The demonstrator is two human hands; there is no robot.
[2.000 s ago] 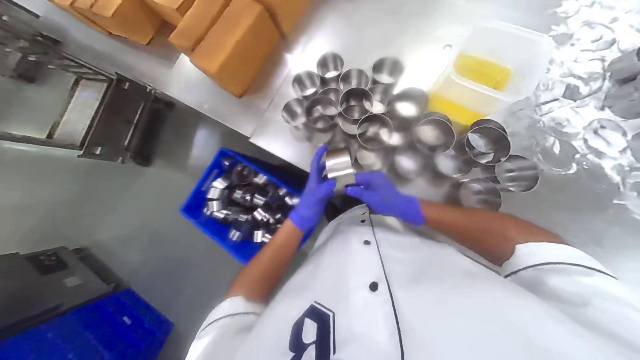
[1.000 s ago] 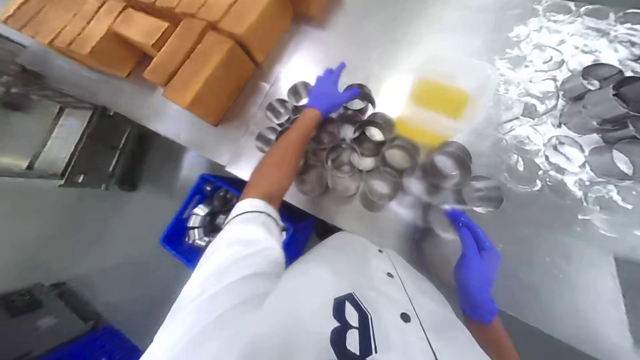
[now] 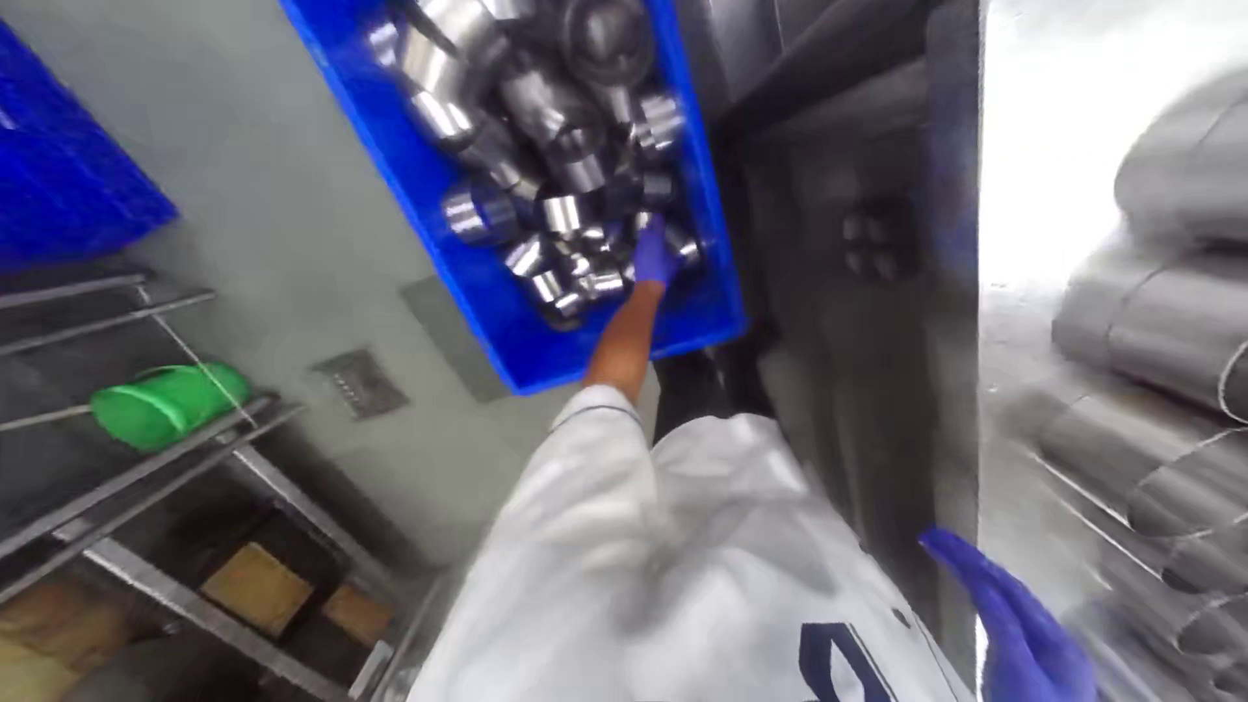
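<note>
My left hand (image 3: 654, 255), in a purple glove, reaches down into a blue plastic crate (image 3: 723, 283) on the floor. The crate holds many shiny metal rings (image 3: 563, 214) lying in a loose heap. The fingers touch rings near the crate's right side; blur hides whether one is gripped. My right hand (image 3: 1019, 624), also gloved in purple, is at the edge of the steel table at the lower right, its visible fingers extended and nothing seen in it. Larger metal rings (image 3: 1150, 322) lie on the table just beyond it.
The steel table's edge (image 3: 978, 292) runs down the right side. A green bucket (image 3: 171, 402) lies among metal rails at the left, with orange-brown blocks (image 3: 258, 588) below. A second blue container (image 3: 68, 166) stands at the upper left. A drain cover (image 3: 360, 384) is in the floor.
The view has swung strongly toward the floor and crate. My left hand, over the rings on the table a second ago, is now inside the crate. My right hand stays by the table.
</note>
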